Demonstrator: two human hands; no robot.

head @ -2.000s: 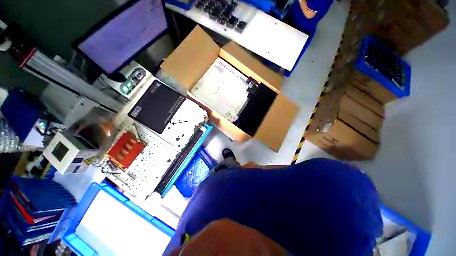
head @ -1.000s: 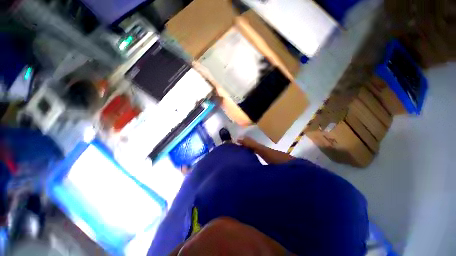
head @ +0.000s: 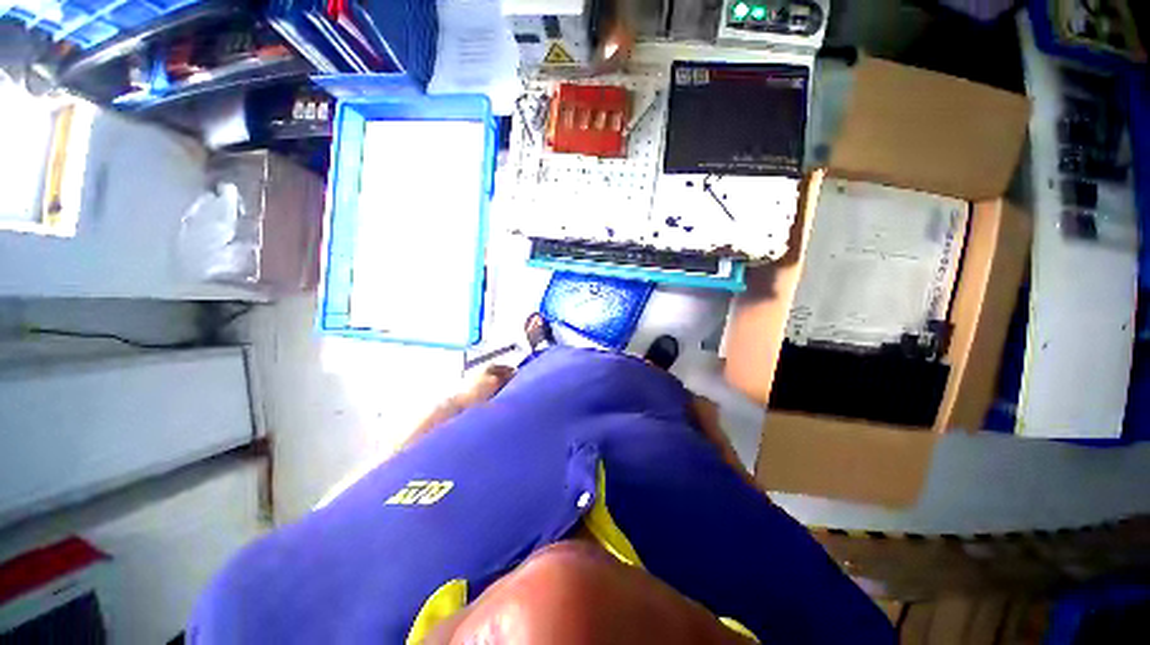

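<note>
The orange-red slotted block [head: 589, 120] sits on the perforated base plate [head: 570, 199]. The flat black pad [head: 735, 126] lies to its right, with small dark pieces in front of it. The open carton [head: 847, 459] stands at the right with a white printed sheet and black contents inside. The blue bin [head: 336, 233] with a white bottom is at the left. My left hand [head: 494, 381] hangs low beside my body, small and blurred. My right forearm shows at my other side; its hand is small and indistinct. Neither hand touches the plate, bin or carton.
A blue textured surface [head: 594, 309] lies below the bench edge, near my feet. Blue folders [head: 391, 38] stand behind the bin. The control box [head: 772, 18] with green lights is at the top. A white bench [head: 1072, 309] is at the far right, and yellow-black tape [head: 1009, 536] crosses the floor.
My view has turned and levelled, so the plate is now straight ahead, the bin left and the carton right. My left hand has come into view beside my body.
</note>
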